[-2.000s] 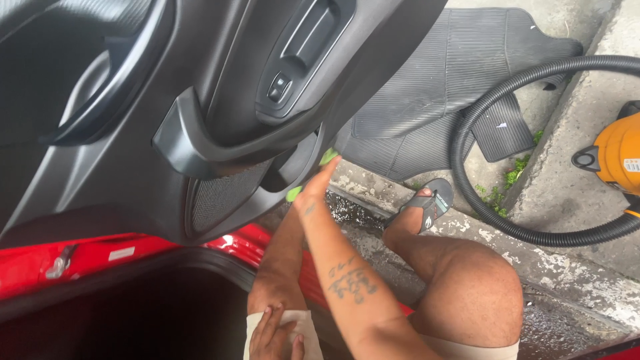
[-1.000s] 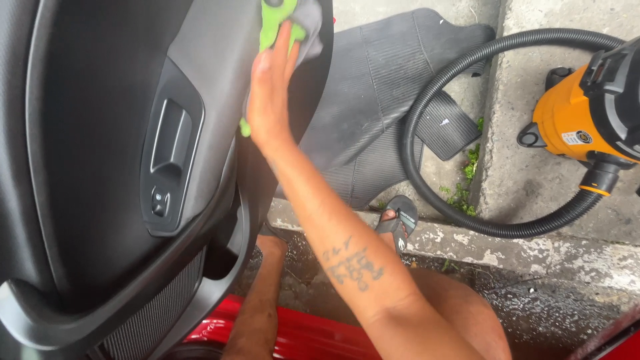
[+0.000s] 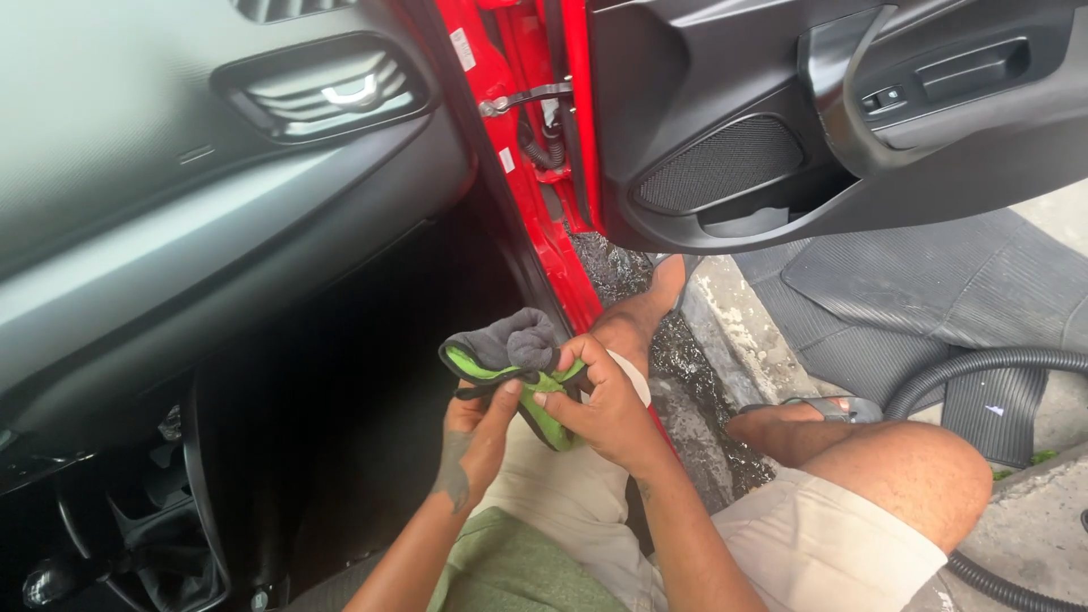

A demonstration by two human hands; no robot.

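A grey and green microfiber cloth (image 3: pixel 501 348) is bunched between my two hands, above my lap. My left hand (image 3: pixel 480 433) grips its lower left edge between thumb and fingers. My right hand (image 3: pixel 603 408) pinches its green side from the right. The grey side bulges upward over my fingertips, with a dark trim along the edge. Beyond the hands, to the upper right, the car's open door panel (image 3: pixel 918 195) shows a speaker grille (image 3: pixel 722 166), a door pocket and a window switch (image 3: pixel 884 99).
The dashboard (image 3: pixel 170 212) with an air vent (image 3: pixel 327 89) fills the left. A gear lever (image 3: pixel 51 586) is at the lower left. Outside lie rubber mats (image 3: pixel 901 280), a concrete curb (image 3: pixel 748 331) and a black vacuum hose (image 3: pixel 969 365). A red door sill (image 3: pixel 561 263) runs beside my leg.
The cloth was at the door panel a second ago under one hand; now both hands hold it above my lap. The view has swung far left toward the dashboard.
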